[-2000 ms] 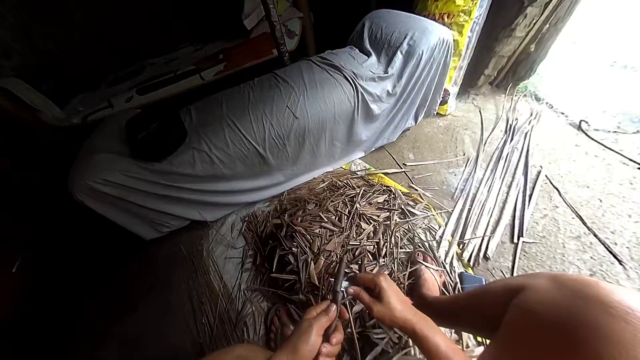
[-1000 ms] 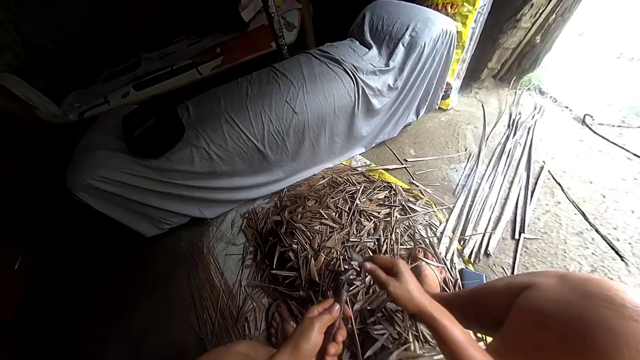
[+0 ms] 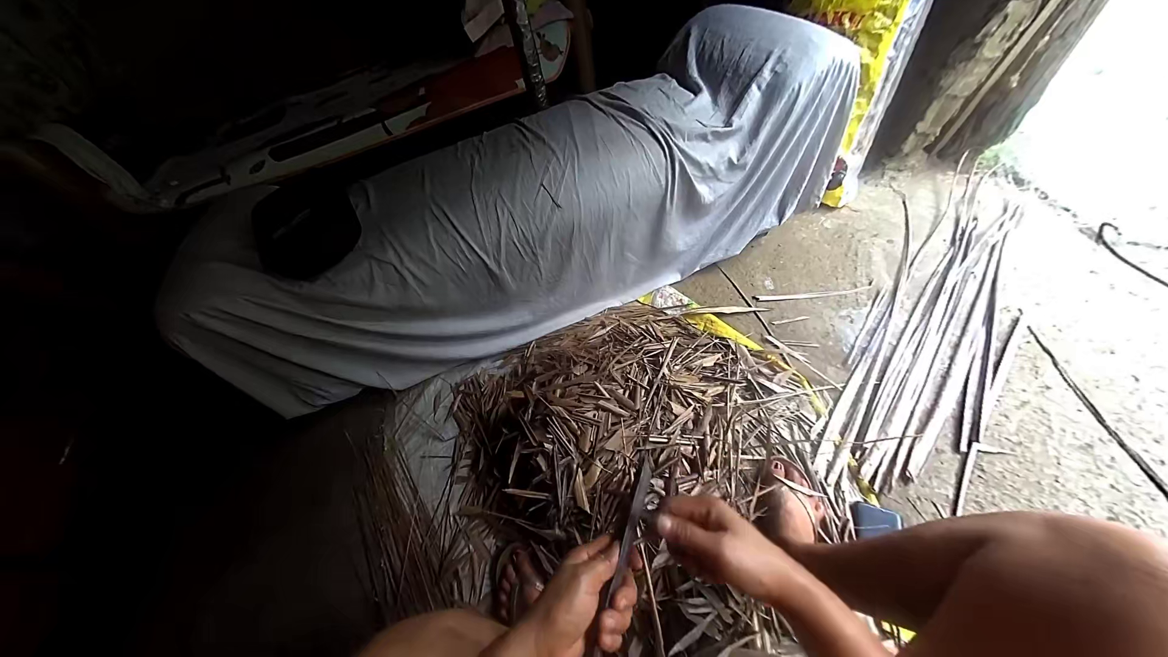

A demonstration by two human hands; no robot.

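My left hand (image 3: 593, 593) is closed around a thin dark strip of plant material (image 3: 631, 525), which stands up out of the fist and slants slightly right. Just right of the strip is my right hand (image 3: 712, 538), its thumb and fingertips pinched together beside it; whatever lies between those fingertips is too small and dark to make out. Under and beyond both hands spreads a heap of dry brown leaf or stalk scraps (image 3: 602, 411).
Long pale strips (image 3: 940, 356) lie on the concrete floor at right. A blue-grey object (image 3: 874, 518) is by my right foot. Grey cloth (image 3: 547, 201) covers a long bulky form behind the heap. Thin dark sticks (image 3: 401, 529) lie left. A yellow sack (image 3: 867, 82) stands at the back.
My right hand has moved back toward the strip since one second ago, when it was farther up and away from the left hand. The left hand keeps its grip low on the strip.
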